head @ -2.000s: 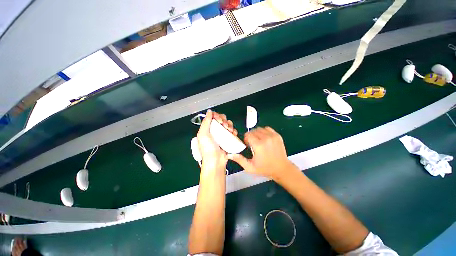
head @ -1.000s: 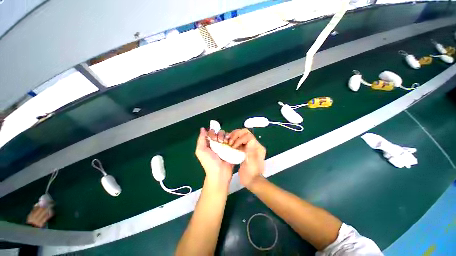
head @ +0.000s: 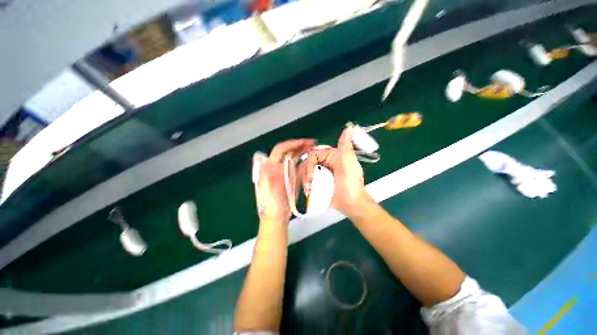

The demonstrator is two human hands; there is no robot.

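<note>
My right hand [head: 343, 170] holds a white housing [head: 321, 190] above the belt's near rail, with a little orange-yellow showing at its left edge. A white cord [head: 289, 186] hangs in a loop from it between my hands. My left hand [head: 276, 180] is close on the left, fingers curled towards the cord; blur and overlap hide whether it grips it. Another white shell piece [head: 258, 167] shows at the left hand's outer side; whether it is touched is unclear.
The green conveyor belt [head: 160, 196] carries white units [head: 188, 219] at left and shells with yellow units [head: 404, 121] at right. A pale strip [head: 400, 52] hangs above. A ring [head: 347, 284] and crumpled white cloth [head: 520, 175] lie on the near worktop.
The held housing has turned more upright and its cord loop now shows. My hands have moved slightly apart. The other person's hand at far left is gone from view.
</note>
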